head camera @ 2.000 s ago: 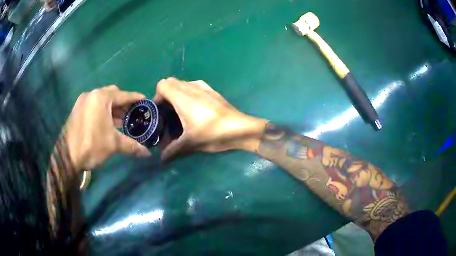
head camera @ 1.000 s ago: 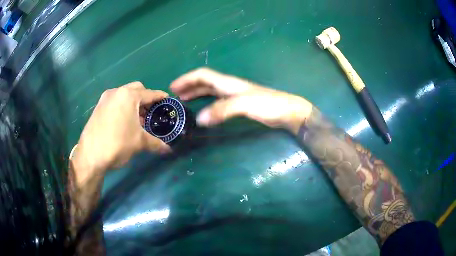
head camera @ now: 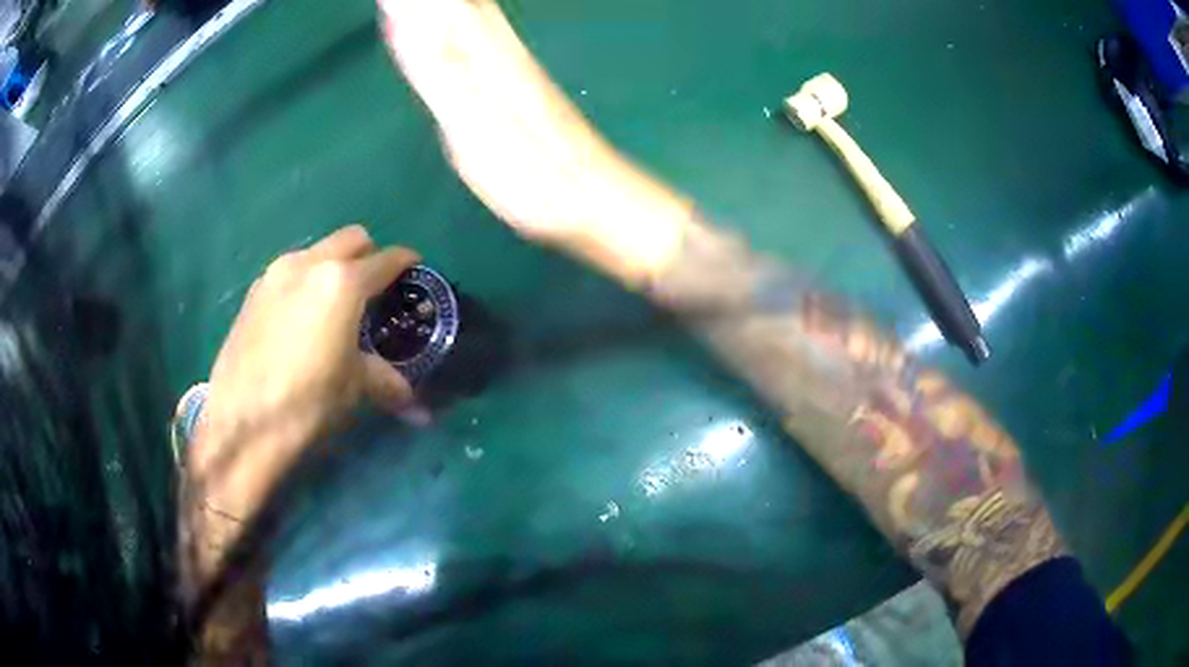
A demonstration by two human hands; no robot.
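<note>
A black cylindrical housing [head camera: 407,326] with a toothed front ring stands on the green surface [head camera: 730,521], its open end facing up. A round insert with small bright details shows inside its mouth. My left hand [head camera: 307,339] grips the housing from the left, fingers and thumb around its side. My right hand [head camera: 450,65] is stretched out to the top edge of the picture, blurred and overexposed. Its fingers are cut off by the edge, so what it holds, if anything, is hidden.
A mallet [head camera: 867,176] with pale head and black grip lies at the right. A black tool with a white label [head camera: 1137,111] and a blue box [head camera: 1158,39] are at the upper right edge. Tiny clear bits lie on the green surface below the housing.
My right hand has let go of the housing and moved up and away to the top edge. My left hand still grips the housing.
</note>
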